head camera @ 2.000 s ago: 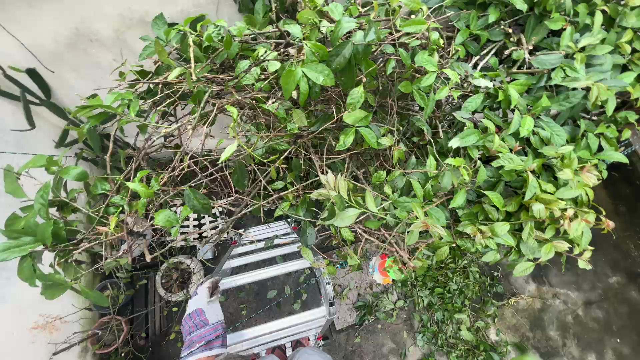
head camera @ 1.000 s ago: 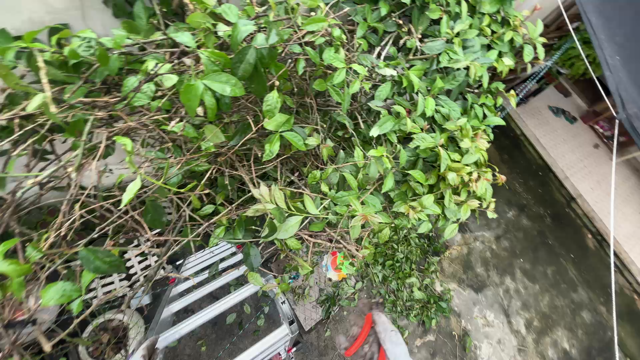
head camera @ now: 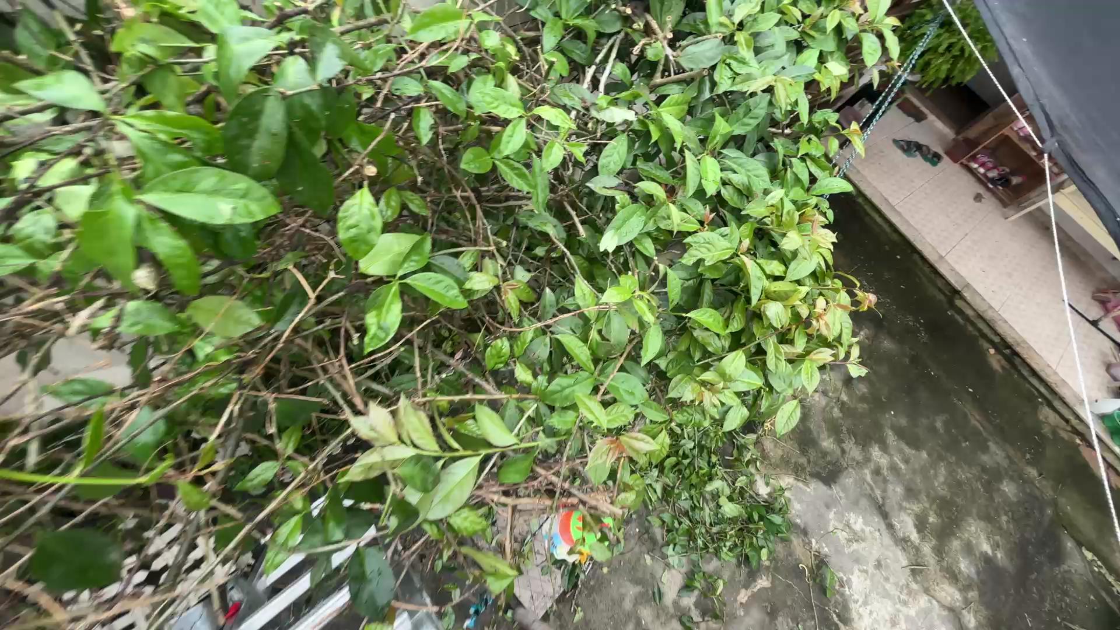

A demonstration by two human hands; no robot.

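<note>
Neither of my hands shows in the head view at this moment. A dense leafy shrub point(head camera: 612, 236) with thin, bare woody stems point(head camera: 289, 376) fills the left and middle of the view. Beneath its lower edge, part of an aluminium ladder point(head camera: 306, 595) shows through the twigs. Fallen leafy cuttings point(head camera: 717, 507) lie on the ground below the foliage. A red, green and white object point(head camera: 573, 532) sits on the ground near them, partly hidden by leaves.
Stained concrete ground point(head camera: 910, 490) runs along a tiled ledge point(head camera: 971, 227) at the right. A white cord point(head camera: 1063, 280) hangs from a dark sheet point(head camera: 1067, 79). A wooden shelf point(head camera: 1006, 157) stands on the ledge, and a green-blue rope point(head camera: 892, 87) stretches beside the shrub.
The view has shifted towards the right and nearer the foliage. A gloved hand beside red handles, at the bottom one second ago, is out of view now.
</note>
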